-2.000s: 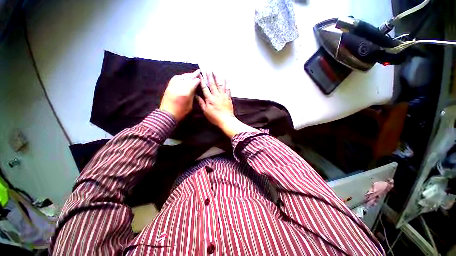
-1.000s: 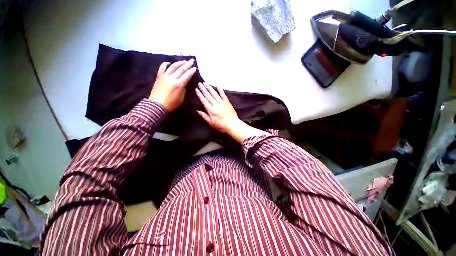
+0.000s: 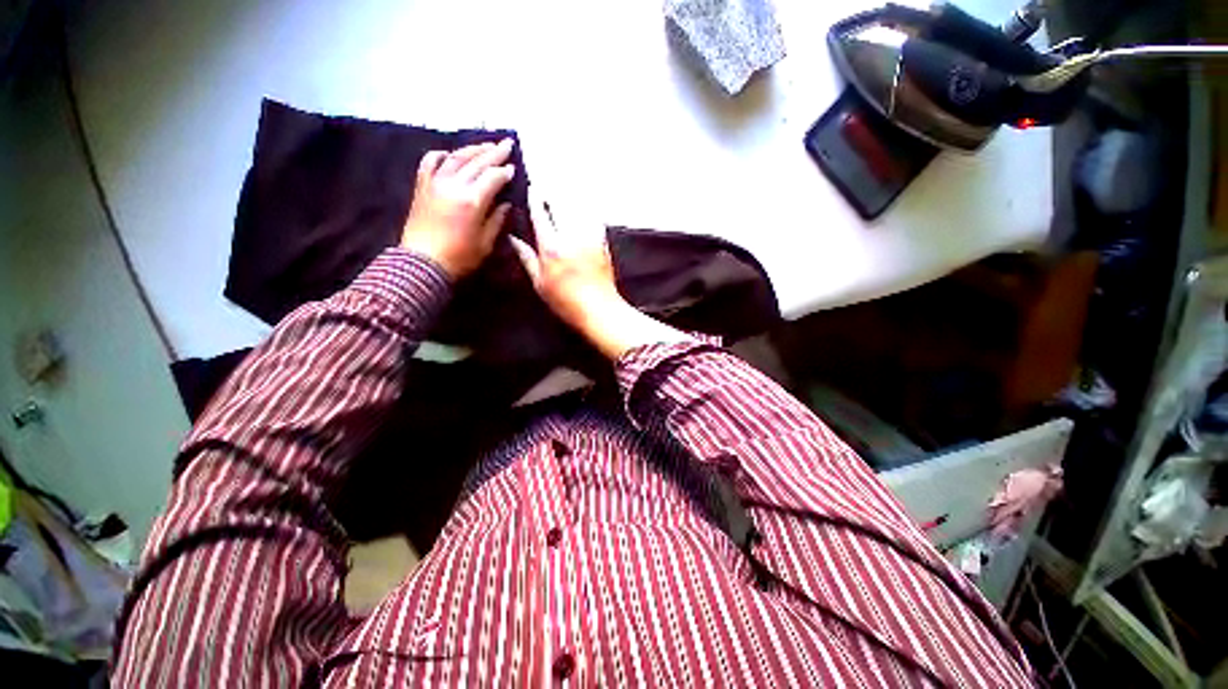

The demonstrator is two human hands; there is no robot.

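The dark brown-black garment (image 3: pixel 317 202) lies spread on the white table, with a wide panel at the left and a narrower, rounded part at the right. My left hand (image 3: pixel 461 209) lies on the panel near its upper right corner, fingers bent towards the edge; whether it pinches the cloth I cannot tell. My right hand (image 3: pixel 572 273) lies just right of it at the cloth's edge, thumb out and fingers pointing away from me. Its fingertips blend into the bright table. Lower parts of the garment are hidden by my forearms.
The steam iron (image 3: pixel 916 78) rests on a dark flat iron rest (image 3: pixel 869 155) at the right of the white table (image 3: pixel 929 256), its pale cord running right. A speckled grey cloth piece (image 3: pixel 730 43) lies at the far edge. A pale board (image 3: pixel 970 487) stands low right.
My left hand has moved from the cloth edge beside my right hand onto the panel, left of it. My right hand has shifted slightly. The whole view has shifted, the table things sitting higher.
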